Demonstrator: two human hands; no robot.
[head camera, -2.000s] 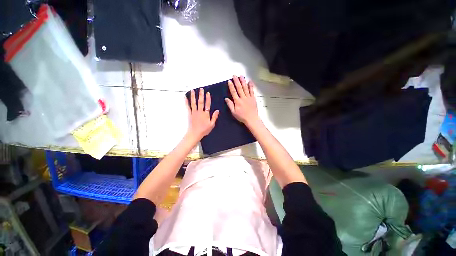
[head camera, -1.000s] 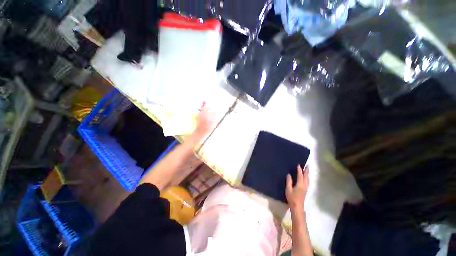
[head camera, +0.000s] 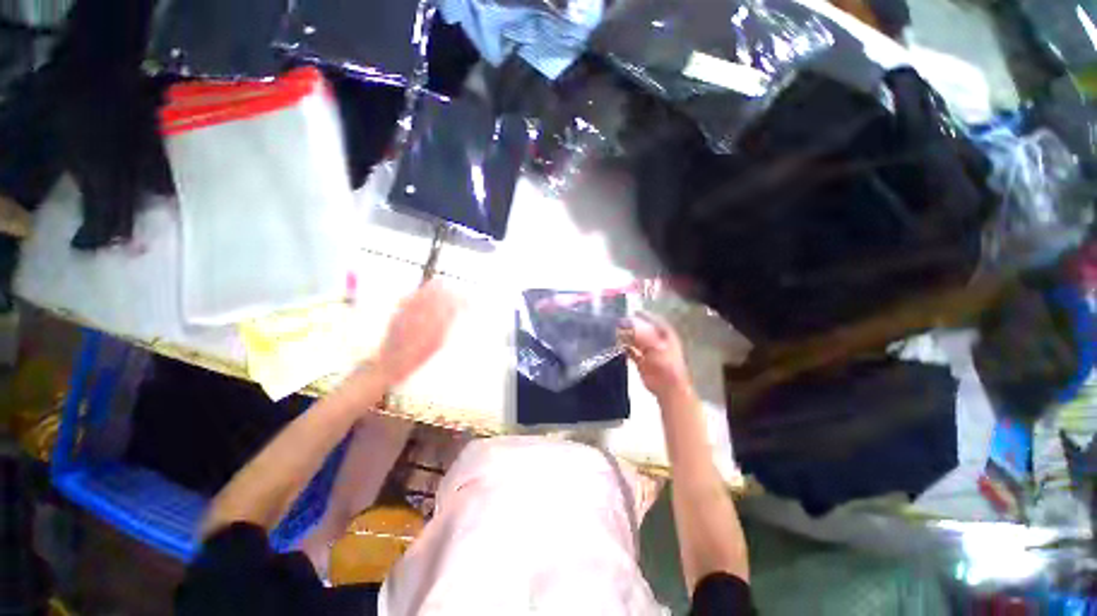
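A folded dark garment lies flat on the white table in front of me. A clear poly bag with a reddish mouth edge lies over its upper part. My right hand holds the bag's right side with bent fingers. My left hand is blurred, above the table left of the garment, apart from the bag; I see nothing in it. The stack of empty bags with red edges lies at the left. The yellow sticker sheet lies at its lower edge.
Finished packs lie at the back left. A large dark garment heap fills the back right, with a folded dark pile below it. A blue crate and a round stool are under the table. A green sack is at lower right.
The view has swung from the left side back towards the centre. A clear bag now lies over the garment, held by my right hand. My left hand has moved off the bag stack and sticker sheet area.
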